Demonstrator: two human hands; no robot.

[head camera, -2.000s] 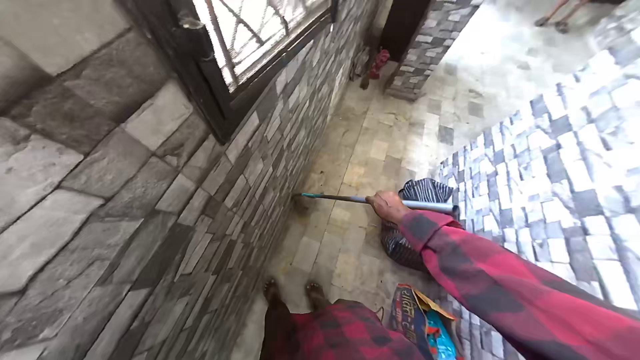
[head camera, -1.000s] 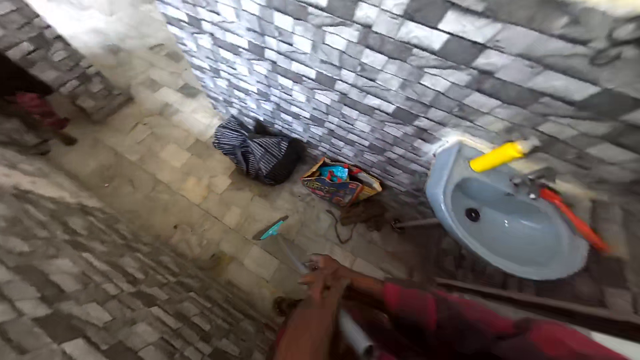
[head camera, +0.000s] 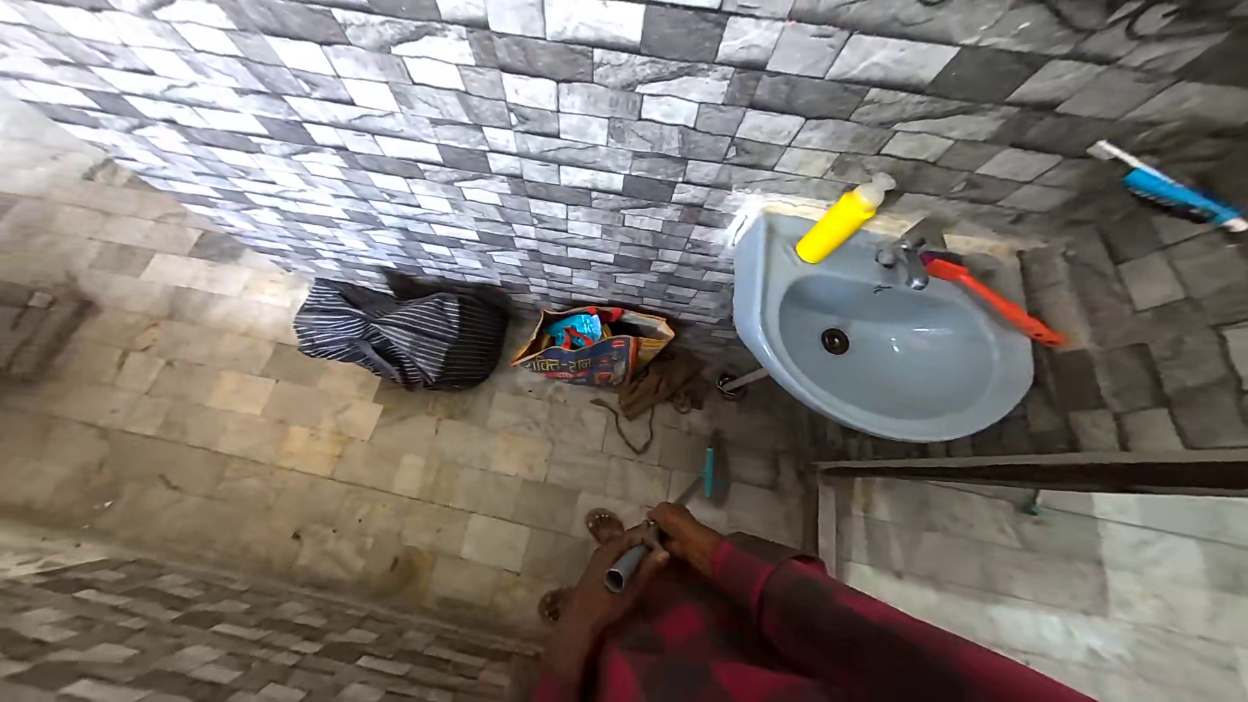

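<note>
My left hand [head camera: 606,587] is closed around the grey pole [head camera: 627,565] near its hollow upper end. Close beside it, my right hand [head camera: 685,534] grips the same pole lower down. The teal head of the floor squeegee [head camera: 709,472] is down on the stone floor beyond my hands, by a dark strip. Part of the pole between is hidden by my hands. Near the head lie a brown cloth [head camera: 663,385] and a dark cord [head camera: 629,429]. My sandalled feet [head camera: 603,525] are just left of the hands.
Along the stone-tiled wall [head camera: 546,156] stand a striped bag [head camera: 419,336] and a printed bag [head camera: 585,366] with blue packets. A blue-grey washbasin [head camera: 897,361] holds a yellow bottle [head camera: 837,226] and an orange-handled brush [head camera: 994,302] on its rim. A doorway edge [head camera: 1024,468] is at right.
The view has swung toward the washbasin. Two seconds ago one hand was seen on the pole; now both are. Since one second ago the squeegee head has moved from near the printed bag toward the basin side.
</note>
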